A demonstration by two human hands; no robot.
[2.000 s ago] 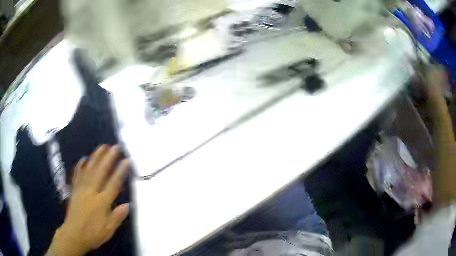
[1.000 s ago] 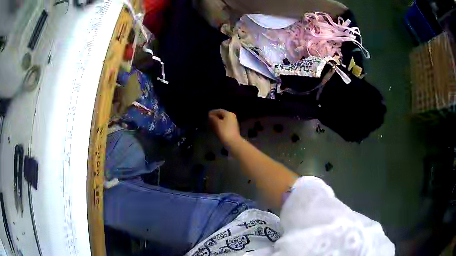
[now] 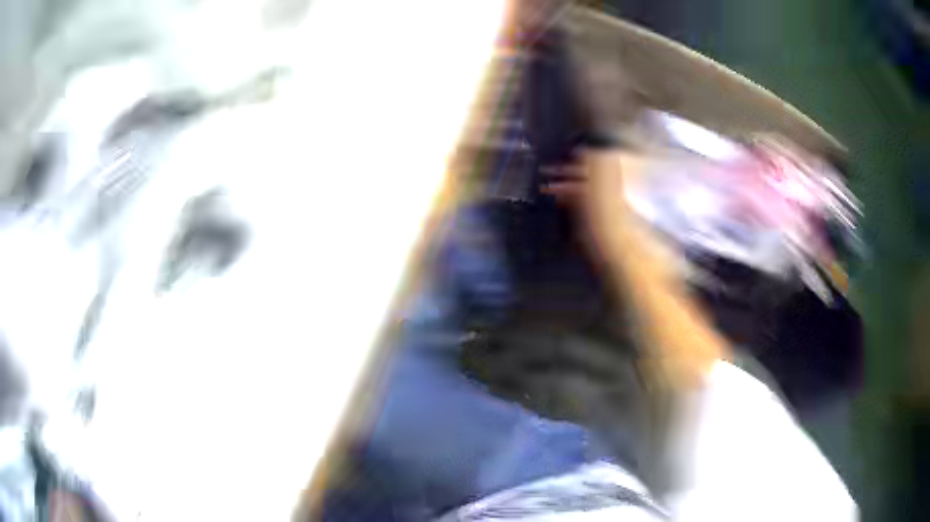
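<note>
The frame is strongly blurred. My right hand (image 3: 589, 175) is beyond the table edge, in front of black cloth (image 3: 556, 240) hanging at the bin. Its forearm runs down to a white sleeve at the lower right. The fingers are smeared, and I cannot tell whether they hold the cloth. My left hand cannot be made out; a small brownish patch at the bottom left edge is too blurred to name.
The white machine table (image 3: 306, 255) fills the left, its wooden edge slanting down the middle. A bin (image 3: 704, 51) at the upper right holds pale and pink scraps (image 3: 775, 194). Blue-clad legs (image 3: 459, 408) are below.
The view has swung left, bringing more of the table in and shifting the bin right. My right hand appears farther right and higher, its forearm now steeper. The picture has become blurred.
</note>
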